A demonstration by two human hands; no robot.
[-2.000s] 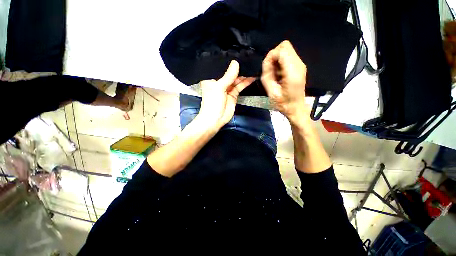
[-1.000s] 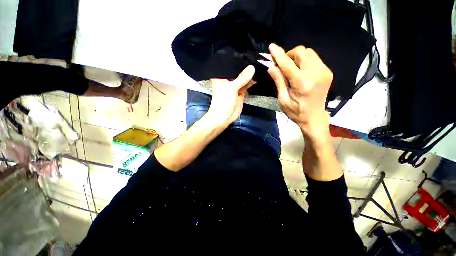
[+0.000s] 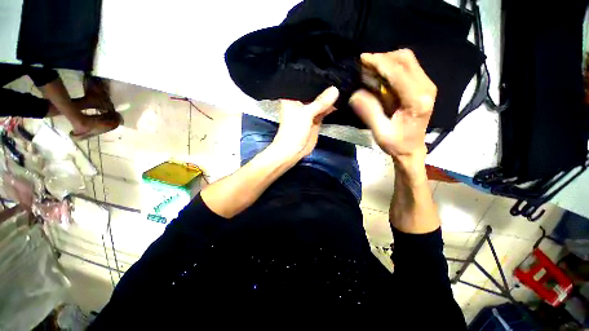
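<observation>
A black garment lies bunched on the white table in front of me, its near edge by my body. My left hand grips the garment's near edge, with the thumb on top and the fingers mostly hidden. My right hand is held over the garment, just right of my left thumb. It is curled around thread snips, of which a small yellow part shows; the blades cannot be made out. A black hanger sticks out at the garment's right edge.
More black garments with a cluster of hanger hooks lie at the right. Another black garment lies at the far left. Another person's hands show at the left. A green-and-white carton and a red object stand below table level.
My right hand opened from a fist, showed pale blade tips a second ago, and is now turned with a yellow part showing. The other person's hands moved left. The view shifted slightly.
</observation>
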